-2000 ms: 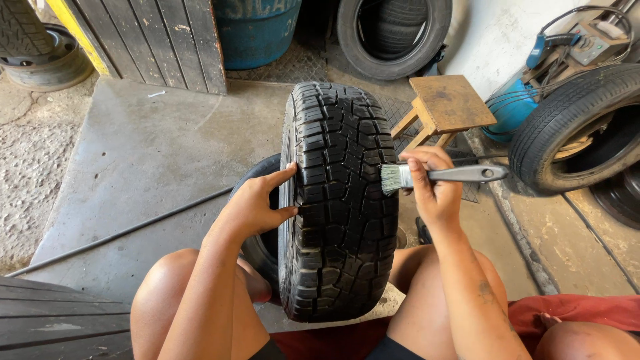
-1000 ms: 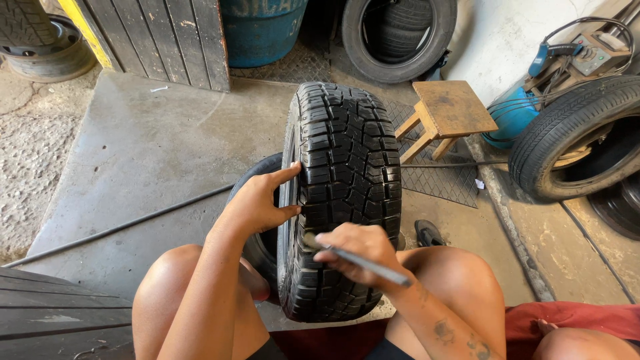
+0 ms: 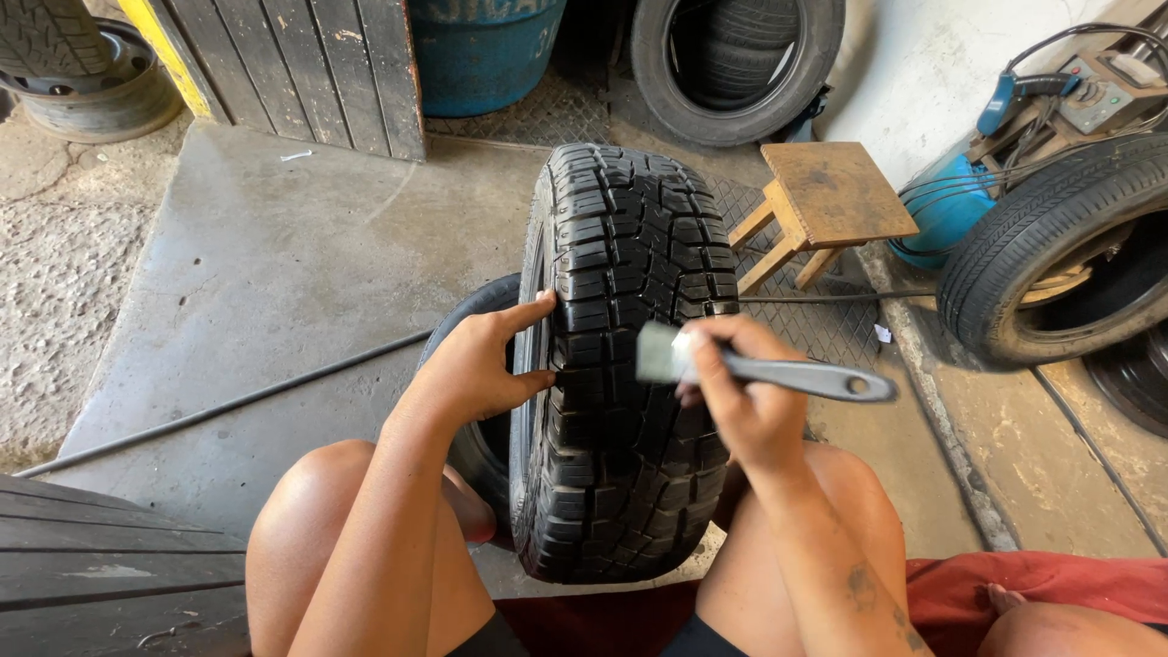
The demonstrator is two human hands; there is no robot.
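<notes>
A black rubber tyre (image 3: 630,246) with a wet, glossy tread stands upright between my knees. My left hand (image 3: 484,365) rests against its left shoulder and sidewall, thumb and forefinger apart, holding no tool. In my right hand (image 3: 753,392) is a paintbrush (image 3: 803,376) with a grey handle; its pale bristles point left over the middle of the tread. The brush is slightly blurred, so whether the bristles touch the rubber cannot be told. Another tyre (image 3: 470,310) lies low behind the left side of the upright one, partly hidden.
A wooden stool (image 3: 835,192) stands beyond the tyre to the right. Farther right are a leaning tyre (image 3: 985,265) and a blue machine (image 3: 949,205). A hose (image 3: 246,399) crosses the floor. Behind are a blue drum (image 3: 484,55) and another tyre (image 3: 657,82). Someone's bare knee (image 3: 1068,630) shows at lower right.
My right hand has gone from low on the tread, at its left side, a second ago, to the middle right, and the brush now lies nearly level. My left hand keeps its place on the tyre.
</notes>
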